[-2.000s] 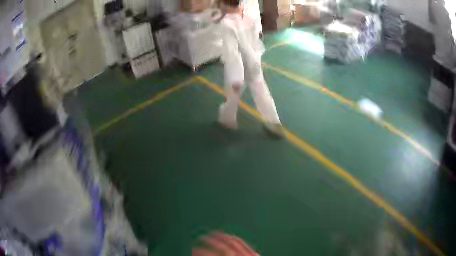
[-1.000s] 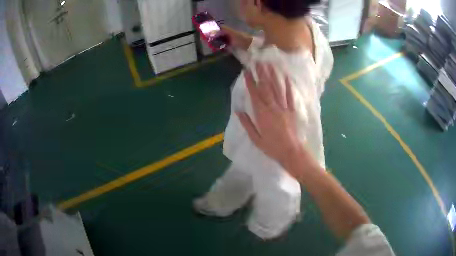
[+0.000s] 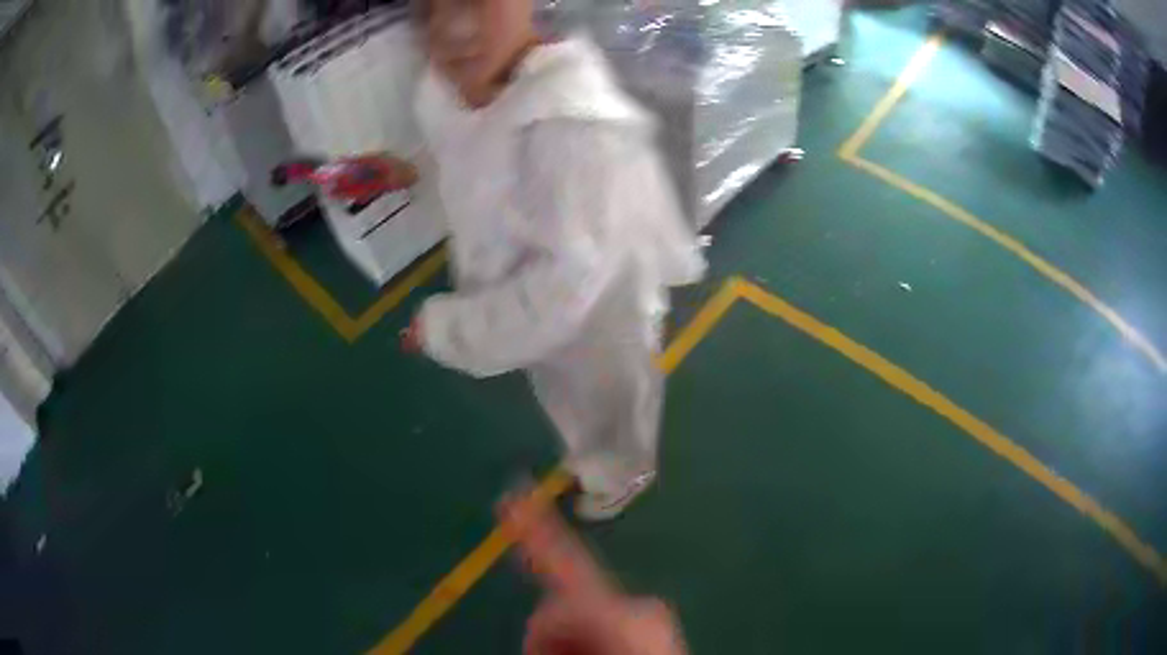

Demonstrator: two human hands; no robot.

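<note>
My right hand is at the bottom edge, blurred and partly cut off. One finger points up and forward, the others look curled, and nothing shows in it. My left hand is not in view. In front of me stands a person in white clothes, turned partly towards me. The person's raised hand holds a red-edged phone out to the left. The person's other hand is low at their side.
Green floor with yellow lines surrounds the person. White cabinets or boxes stand behind the phone. A wrapped stack is behind the person, and grey stacks are at the upper right. A pale door is at the left.
My right hand has dropped from over the person's back to the bottom edge, with one finger extended. The person has turned towards me and stands farther off. The phone appears farther left and lower.
</note>
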